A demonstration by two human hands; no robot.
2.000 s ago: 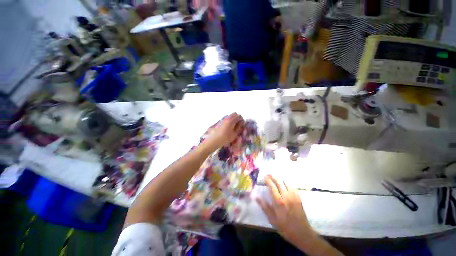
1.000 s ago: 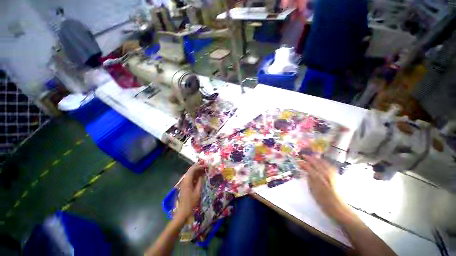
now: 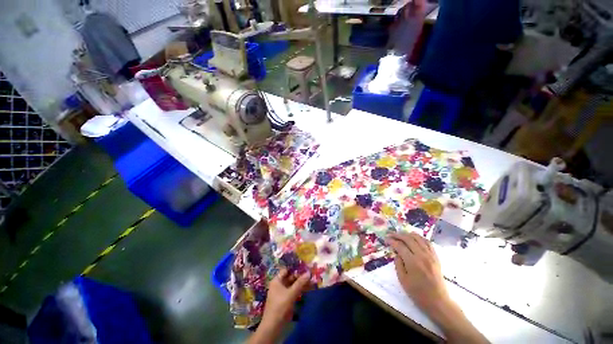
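The floral fabric panel (image 3: 363, 201) lies wide over the white table, left of the industrial lockstitch machine (image 3: 517, 201). My left hand (image 3: 288, 287) pinches the panel's near left edge between thumb and fingers, at the table's front edge. My right hand (image 3: 415, 263) lies on the panel's near right edge, fingers together and stretched out, palm down; it does not grip the cloth. More floral pieces (image 3: 249, 272) hang below the table edge by my left hand. The needle area under the machine head is not clearly seen.
The second sewing machine (image 3: 222, 101) stands at left, with a second floral pile (image 3: 285, 158) beside it. Blue plastic bins (image 3: 158, 181) stand on the green floor at left. A blue bin (image 3: 380, 101) with white material and a person in dark clothes (image 3: 467, 47) are behind the table.
The view has swung left. The panel was bunched near the needle and now lies spread out. My left hand has come from the panel's far side to its near left edge.
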